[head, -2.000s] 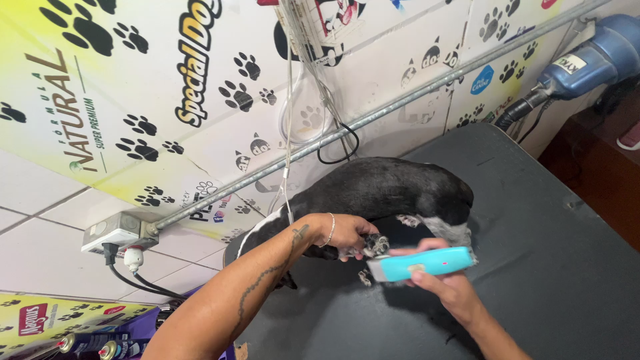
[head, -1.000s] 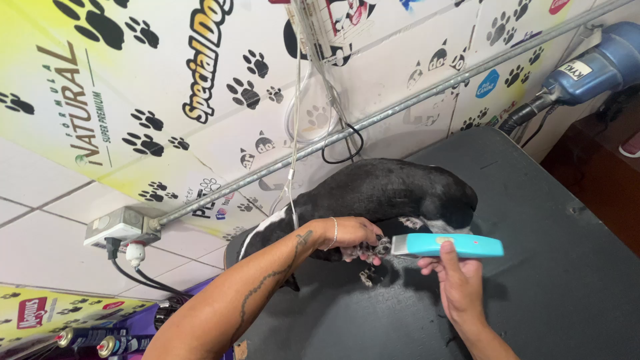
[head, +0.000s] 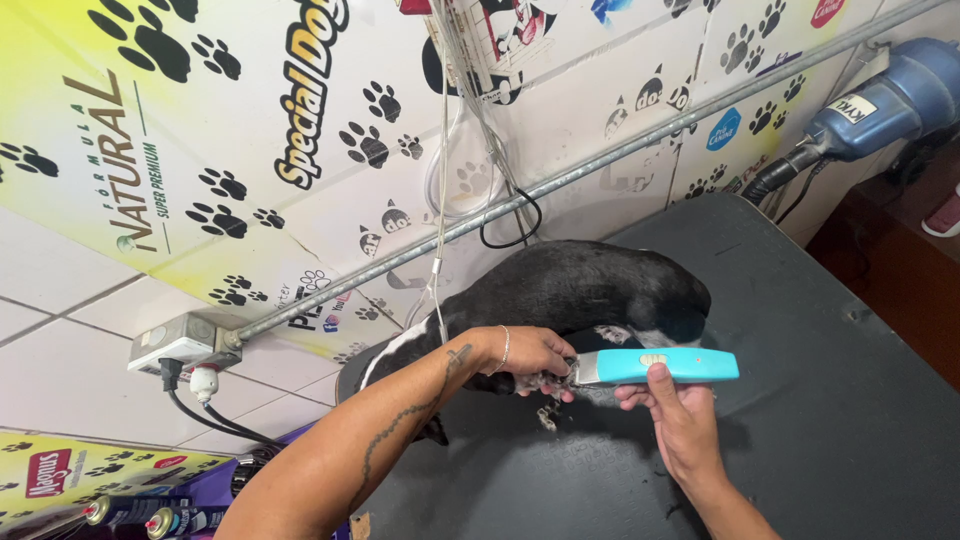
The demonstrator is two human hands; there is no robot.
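Note:
A black dog with white markings (head: 577,289) stands or crouches on the dark grooming table (head: 795,322); its head is largely hidden behind my left forearm. My left hand (head: 529,356) grips the dog's front paw (head: 534,382). In my right hand (head: 679,412) is a turquoise cordless clipper (head: 667,365), the thumb near its switch, its metal blade end at the paw. Clipped fur (head: 549,414) lies on the table just below the paw. A grooming loop cable (head: 441,296) hangs down to the dog's neck.
A metal rail (head: 585,171) runs along the tiled wall above the table. At left is an outlet box (head: 187,343) with plugs and cables. A blue pet dryer (head: 885,105) with a black hose is at upper right. Spray cans (head: 187,520) stand at lower left.
Two seconds ago the clipper was blurred and tilted, lower on its blade side; it is now nearly level, with its blade at the paw. My left hand stays on the paw throughout.

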